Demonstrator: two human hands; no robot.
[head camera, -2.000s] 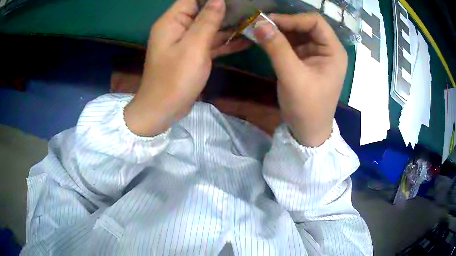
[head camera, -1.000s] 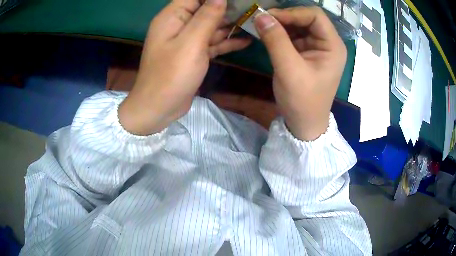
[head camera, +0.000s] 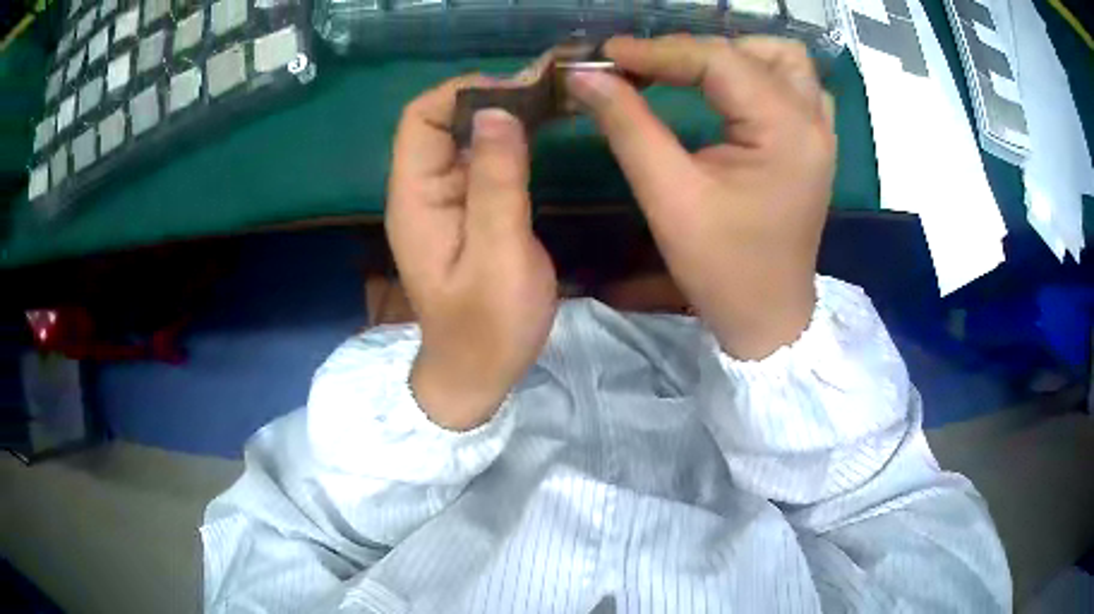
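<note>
My left hand (head camera: 474, 252) holds a dark grey adhesive pad (head camera: 510, 101) between thumb and fingers, above the bench's front edge. The pad is bent and runs toward my right hand. My right hand (head camera: 720, 192) pinches a small pouch cell (head camera: 587, 67) between thumb and index finger. The cell shows edge-on as a thin bright line beside the right end of the pad. My fingers hide most of the cell, and I cannot tell whether pad and cell touch.
A clear blister tray with whitish cells (head camera: 174, 48) is at the back left. Another clear tray (head camera: 396, 17) lies along the back. White backing sheets with grey pieces (head camera: 918, 144) lie at the right, beside a stack of sheets (head camera: 1050, 156). The bench has a green mat (head camera: 324, 138).
The view has shifted, showing more of the left tray. My left hand has lowered and turned, so the grey pad now shows between my hands. The cell has turned edge-on and its amber strip barely shows.
</note>
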